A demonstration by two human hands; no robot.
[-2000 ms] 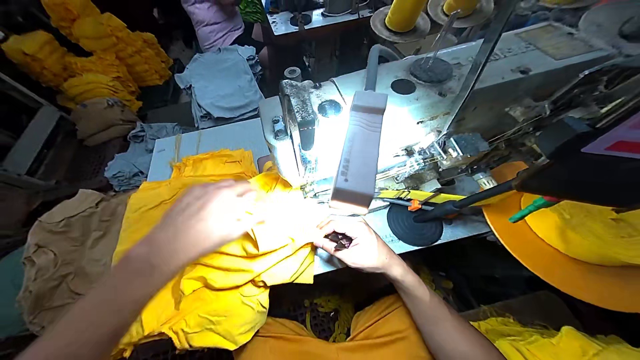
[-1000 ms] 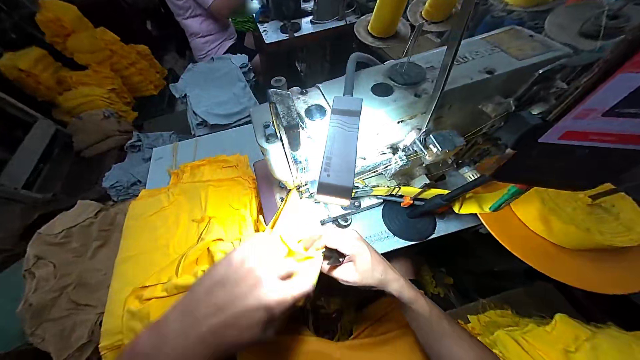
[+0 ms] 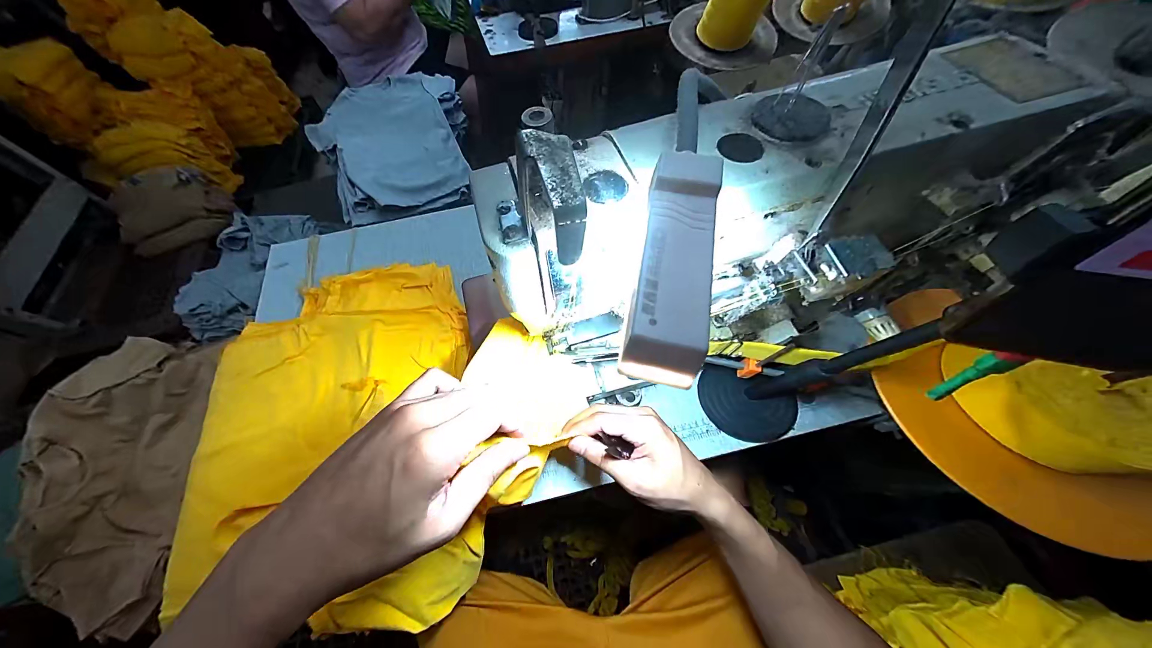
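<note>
A piece of yellow fabric [image 3: 526,382] lies under the presser foot area of a white industrial sewing machine [image 3: 621,189], its upper part washed out by bright light. My left hand [image 3: 441,454] grips this fabric between thumb and fingers, close to its lower edge. Just right of it, my right hand [image 3: 639,454] pinches the fabric's edge and also has a small dark object [image 3: 616,445] in its curled fingers, too small to name. Left of the machine lies a stack of yellow fabric pieces [image 3: 306,387]. A white lamp [image 3: 670,270] on a flexible neck hangs above the work.
Brown garments [image 3: 117,477] lie at the left, grey fabric [image 3: 387,144] behind. Yellow bundles [image 3: 171,90] are piled at the back left. A person [image 3: 369,36] is near the back. Thread cones [image 3: 724,22] stand behind the machine. An orange round tray [image 3: 927,450] with yellow fabric is at the right.
Two seconds ago my left hand was over the stack's right side; it then moved down and right, and is now farther up at the fabric by my right hand. The yellow fabric now reaches the needle area.
</note>
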